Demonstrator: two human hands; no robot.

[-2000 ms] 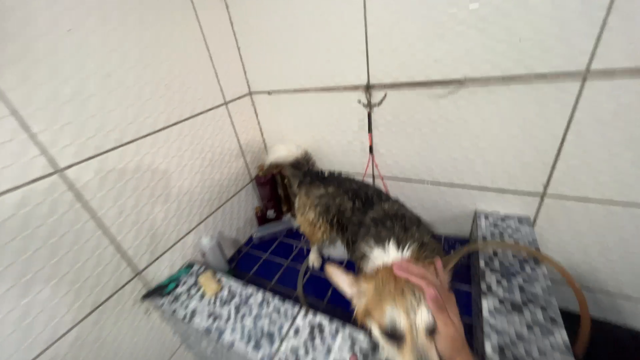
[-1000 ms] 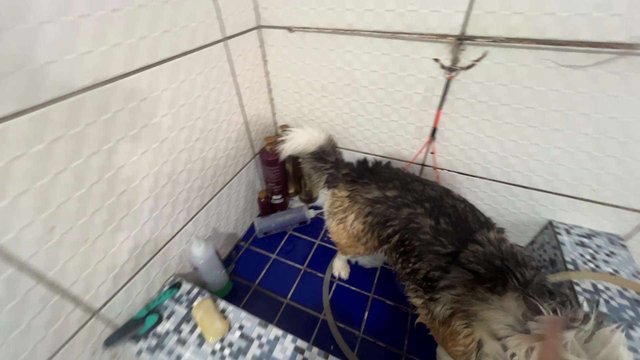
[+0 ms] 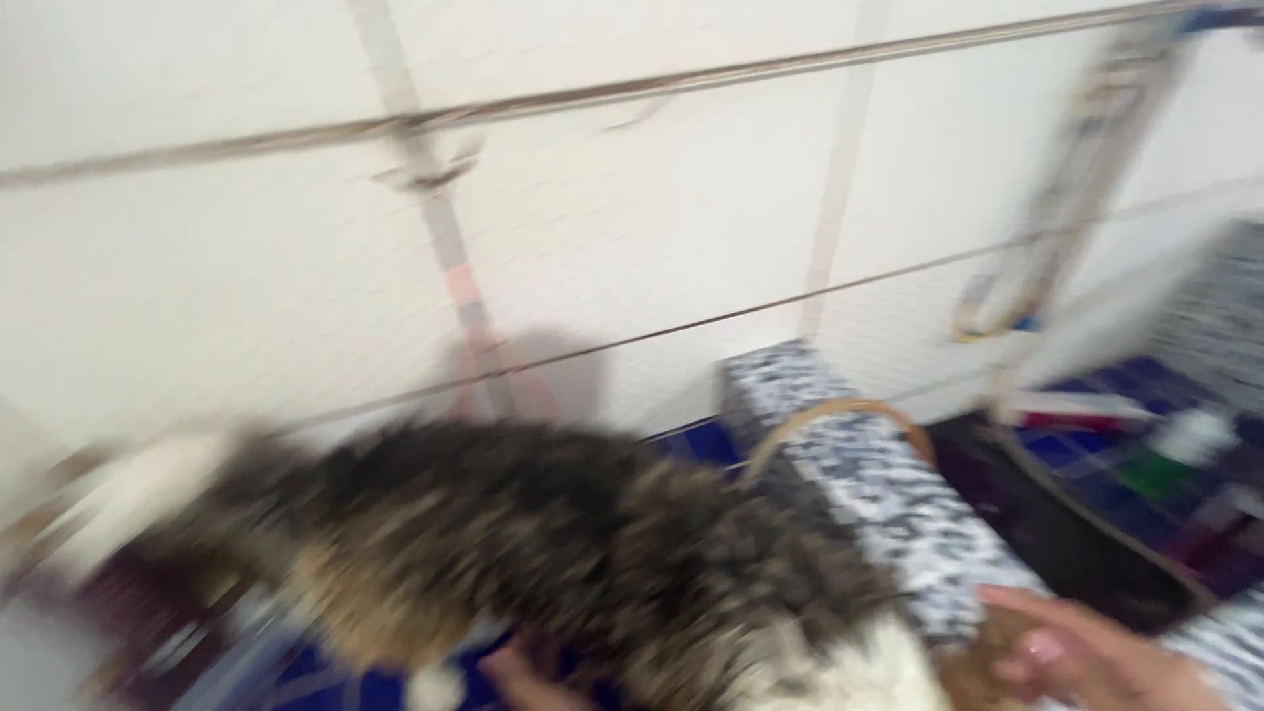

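A wet dog point(image 3: 553, 533) with black, tan and white fur stands in a blue-tiled basin, its white-tipped tail at the left and its white neck fur at the lower right. At the right, my right hand point(image 3: 1096, 652) rests on brown fur at the dog's head, with fingers bent. My left hand point(image 3: 528, 676) shows only in part at the bottom edge, below the dog's belly; blur and the body hide what it touches. The whole view is blurred.
A mosaic-tiled ledge point(image 3: 889, 484) stands right of the dog, with a tan hose point(image 3: 849, 407) over it. A pink-and-black lead point(image 3: 464, 286) hangs from a wall hook. Farther right lies a second blue-tiled area with a white-and-green bottle point(image 3: 1180, 454).
The view has swung right and closer to the dog. My left hand now shows low under the dog's belly. The second tiled area has come into view.
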